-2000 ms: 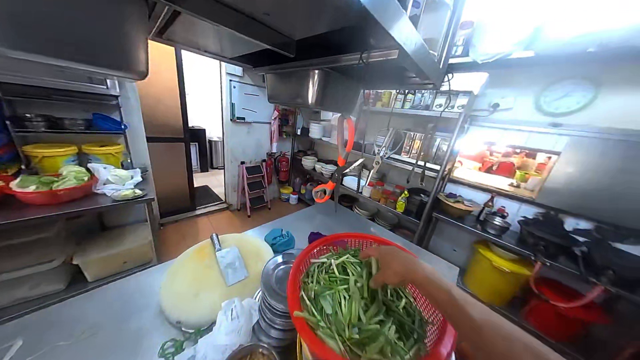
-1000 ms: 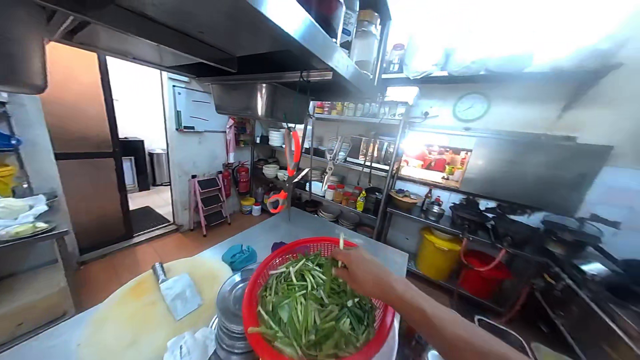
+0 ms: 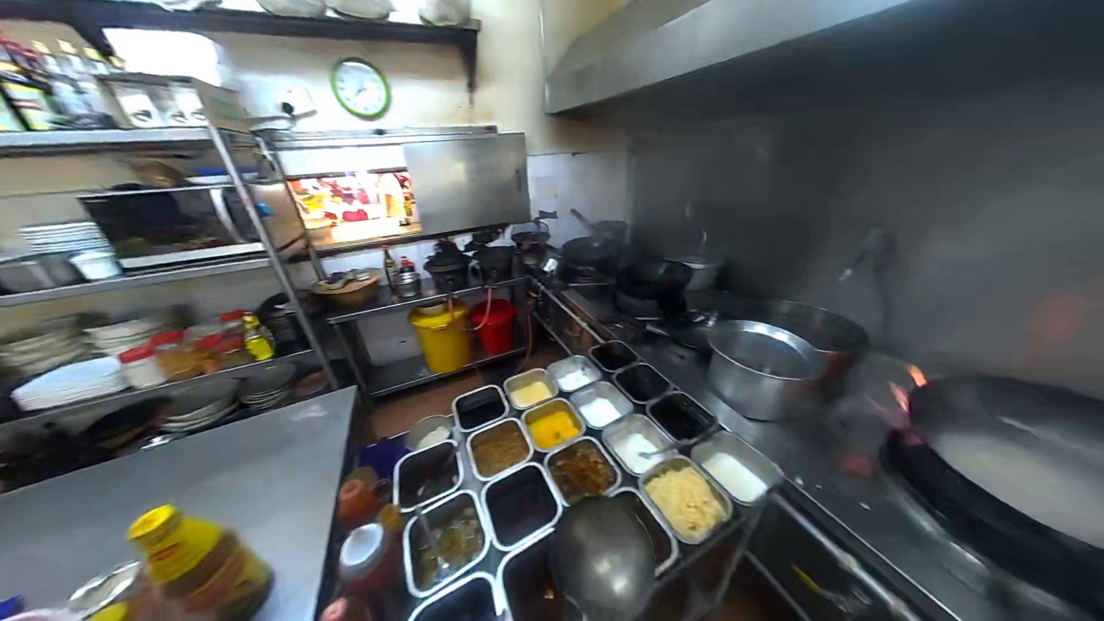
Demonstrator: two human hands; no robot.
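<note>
Neither of my hands shows in the head view. Below the view's centre stand several square metal containers of sauces and seasonings, among them one of orange-yellow powder (image 3: 554,425) and one of pale chopped stuff (image 3: 687,498). The rounded metal bowl of a ladle (image 3: 604,556) hangs over the nearest containers. At the right edge a large black wok (image 3: 1018,466) holds whitish contents, blurred, with a flame at its left rim. A deep aluminium pot (image 3: 763,371) stands left of the wok on the stove.
At left is a steel table (image 3: 259,466) with a yellow-capped sauce bottle (image 3: 198,561). Plates and jars fill the steel rack (image 3: 276,250) behind it. A yellow bucket (image 3: 442,336) and a red bucket (image 3: 493,326) stand on a low shelf. Pans (image 3: 653,280) line the far stove.
The view has swung far to the right. The red basket of cut greens and the hand on it, seen in both earlier frames, are out of view.
</note>
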